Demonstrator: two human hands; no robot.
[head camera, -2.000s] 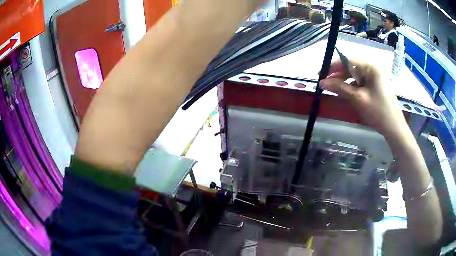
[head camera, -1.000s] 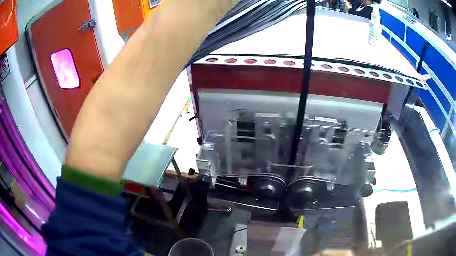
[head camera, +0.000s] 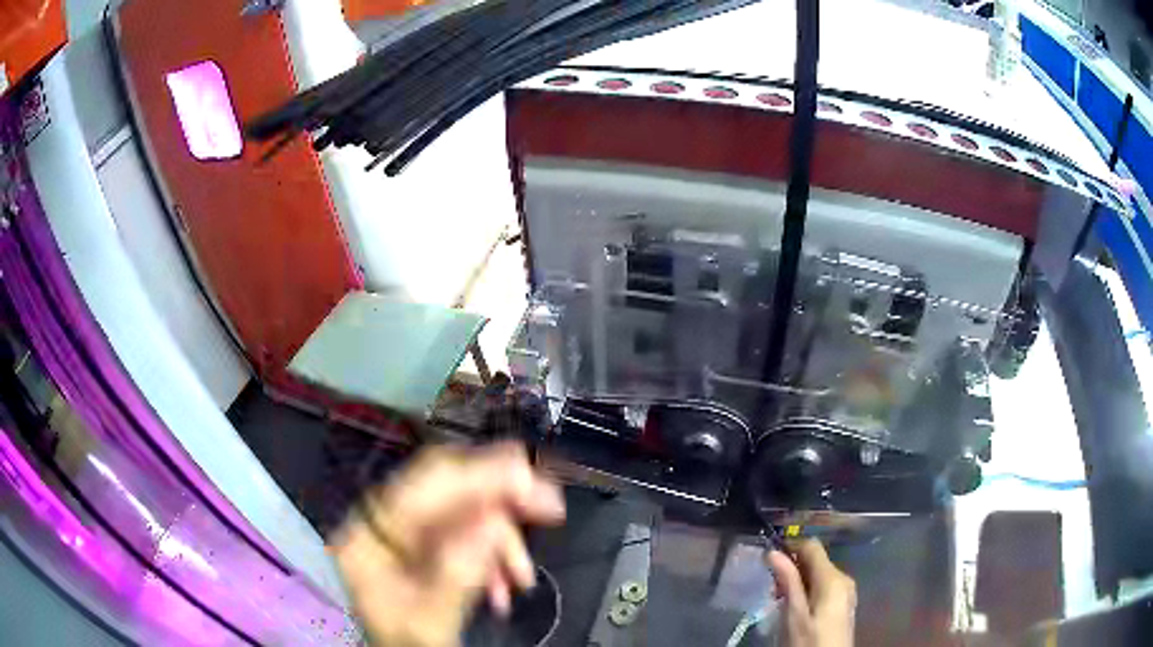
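A long black strap (head camera: 794, 228) hangs upright in front of the machine's clear cover (head camera: 594, 253). It runs down to the gap between two dark rollers (head camera: 799, 465). My left hand (head camera: 443, 544) is low at centre left, blurred, with its fingers apart and nothing visible in it; it is clear of the strap. My right hand (head camera: 816, 594) is just below the rollers, beside a small yellow-tipped piece (head camera: 793, 531). Its fingertips are close to a thin dark thing; whether they grip it cannot be told. The strap's top is out of frame.
A fan of black straps (head camera: 468, 63) juts past the left edge of the white machine top (head camera: 910, 63). A grey-green stool (head camera: 386, 348) stands at left, near the orange oven door (head camera: 253, 215). A dark cup (head camera: 537, 613) and pale washers (head camera: 626, 600) are below.
My left arm has come down from the top of the view, and the left hand now shows low. My right hand has dropped from the strap's upper part to below the rollers. The view has shifted.
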